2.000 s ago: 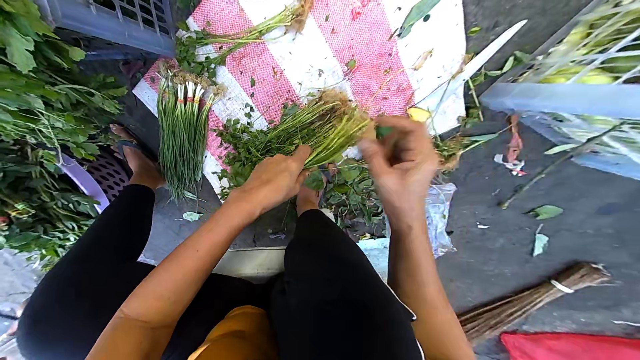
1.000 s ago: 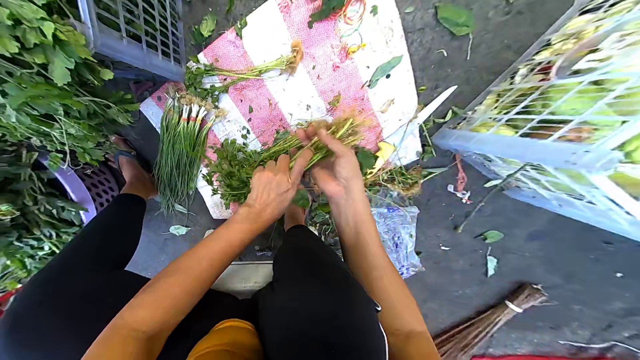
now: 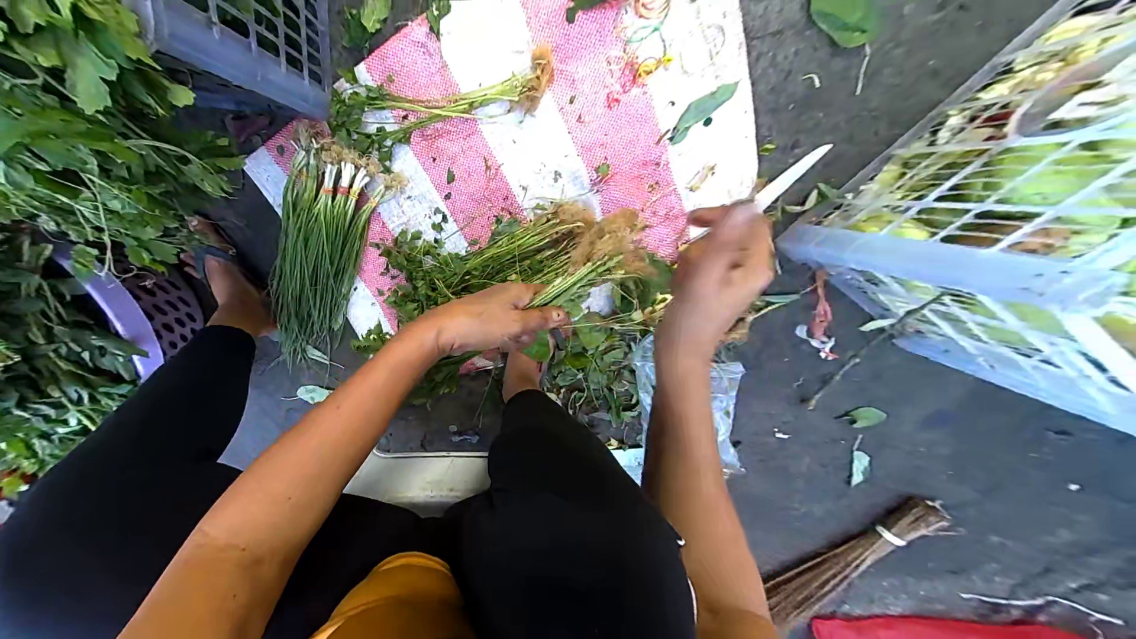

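Observation:
My left hand (image 3: pixel 497 318) is closed around a bunch of leafy herbs (image 3: pixel 532 257) with brown roots, which points its roots to the right over a pink-and-white striped woven sheet (image 3: pixel 612 124). At the right edge of the sheet my right hand (image 3: pixel 723 271), somewhat blurred, is closed at a knife; the knife's pale blade (image 3: pixel 799 176) sticks out beyond the fingers to the upper right. Another small rooted herb bunch (image 3: pixel 453 106) lies farther up on the sheet. Bundles of thin green chives or onions (image 3: pixel 324 240), tied near their white ends, lie at the left.
A plastic crate (image 3: pixel 958 257) of green produce stands at the right, another crate (image 3: pixel 240 58) at the upper left. Leafy greens (image 3: pixel 80 160) fill the left side, above a purple basket (image 3: pixel 115 302). A clear plastic bag (image 3: pixel 723 399) and a twig bundle (image 3: pixel 861 559) lie on the floor.
My right hand has left the herb bunch, where it was one second ago, and moved right to the knife, which lay on the sheet's edge. My left hand stays on the bunch.

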